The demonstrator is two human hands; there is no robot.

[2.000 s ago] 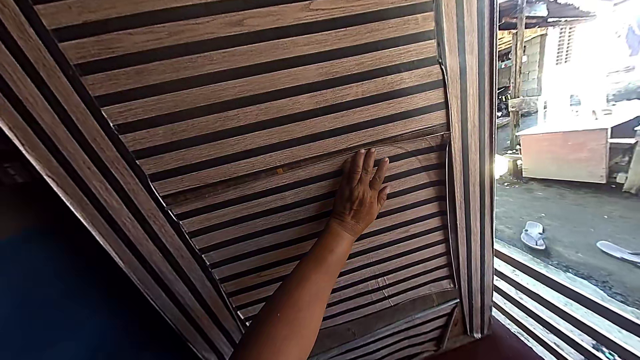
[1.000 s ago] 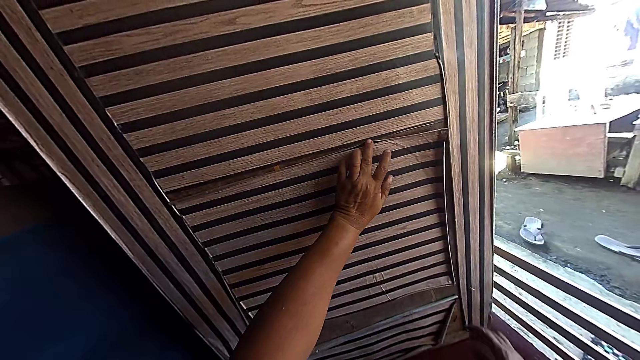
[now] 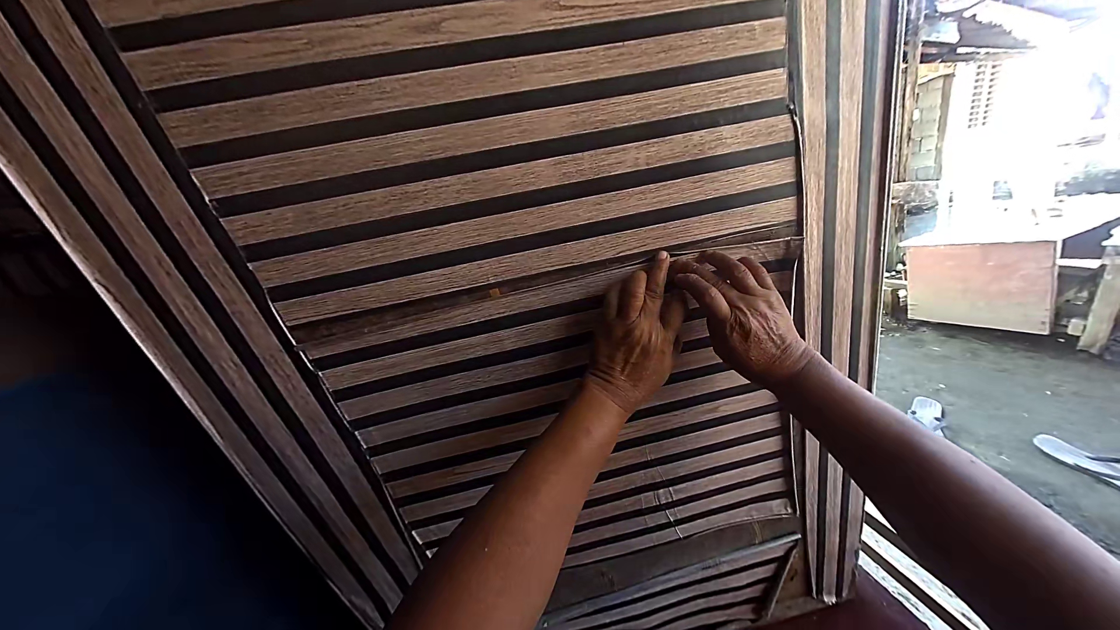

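Note:
A wood-grain sheet with dark stripes covers a door-like panel. Below a seam, a second striped sheet has creases low down and a loose-looking edge at the right. My left hand rests on this lower sheet, its index finger pointing up at the seam. Close beside it on the right, my right hand has its fingers bent at the sheet's top edge; whether they pinch the edge cannot be told. A bare brown strip shows along the seam's left part.
Striped frame boards border the panel at left and right. Outside on the right are a wooden box-like table and pale slippers on the ground. A dark blue area lies at lower left.
My right hand has come up from the lower right edge to the seam beside my left hand. My left hand stays at the seam, its fingers now more bent apart from the index finger.

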